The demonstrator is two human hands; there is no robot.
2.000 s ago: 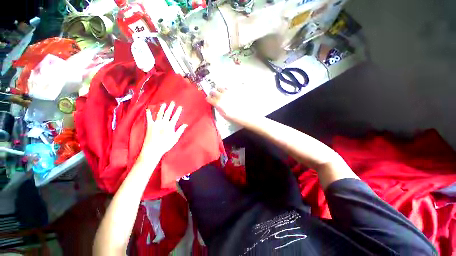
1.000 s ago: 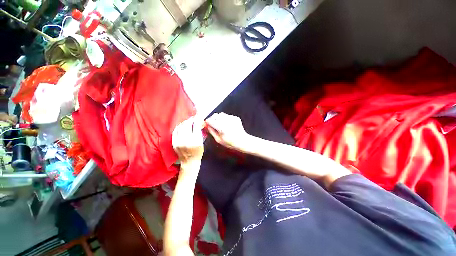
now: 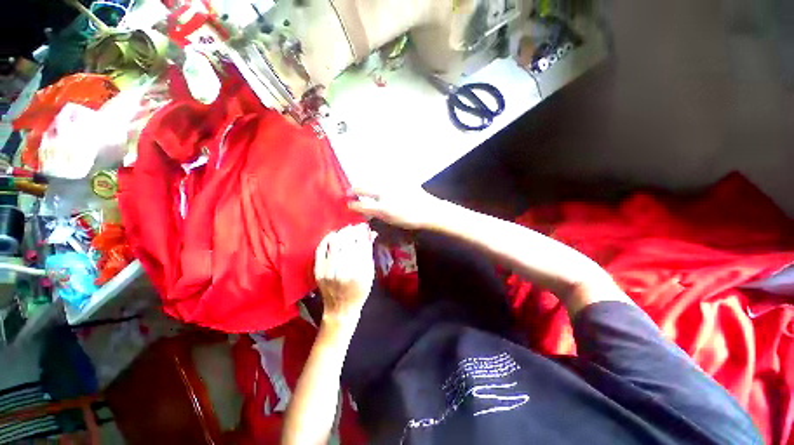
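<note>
A large red garment piece (image 3: pixel 252 217) lies bunched over the sewing table's front edge, with a pale strip of lining showing in its folds. Its far right side runs up to the presser foot area (image 3: pixel 312 109). My left hand (image 3: pixel 345 265) grips the cloth's near right edge, palm down. My right hand (image 3: pixel 396 207) pinches the same edge just beyond, fingertips on the cloth. The fingertips of both hands are partly blurred. Black-handled scissors (image 3: pixel 475 106) lie on the white table (image 3: pixel 392 130) to the right.
A red heap of garments (image 3: pixel 644 261) is at my right side. At the left are an orange-red bag (image 3: pixel 65 100), a light blue bag (image 3: pixel 74 276) and a yellow-green roll (image 3: pixel 104 183). A red bottle (image 3: pixel 193 22) and an olive coil (image 3: pixel 126 52) are behind. A white oval piece (image 3: pixel 202 78) lies near the bottle.
My left hand moved from flat on the cloth to its near right edge. My right hand left the needle area for that edge, and both hands are now slightly farther apart than a second ago.
</note>
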